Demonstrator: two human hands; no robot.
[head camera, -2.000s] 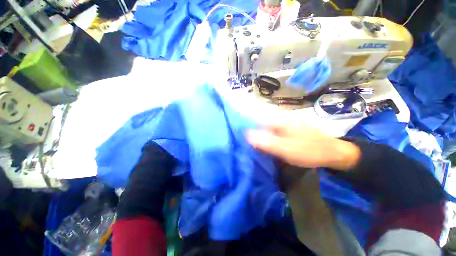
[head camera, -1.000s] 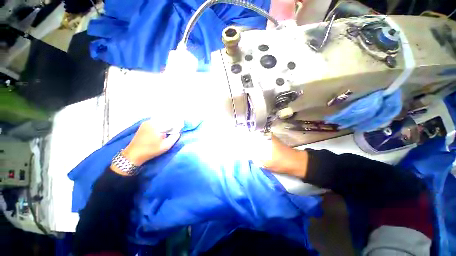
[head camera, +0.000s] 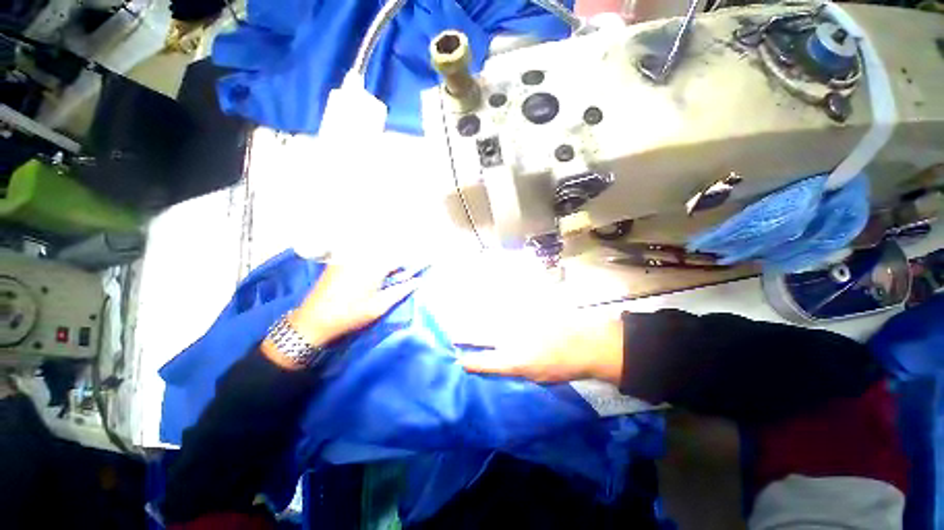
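Observation:
A bright blue garment piece lies over the front of the white table and hangs off its edge. My left hand, with a metal watch at the wrist, rests on the cloth left of the needle area, its fingertips at a fold. My right hand lies flat on the cloth in front of the machine head, partly washed out by glare. The cream sewing machine head stands just beyond my hands. The presser foot and needle are lost in glare.
The machine lamp hangs at the left of the head. A light-blue thread bundle hangs on the arm. Dark-red tools and an oval parts tray lie at right. Blue cloth is heaped behind. A second machine stands at left.
Both hands came onto the cloth at the machine after the earliest frame. Since the last one, my right hand shows lower and farther left, and my left hand slightly farther right.

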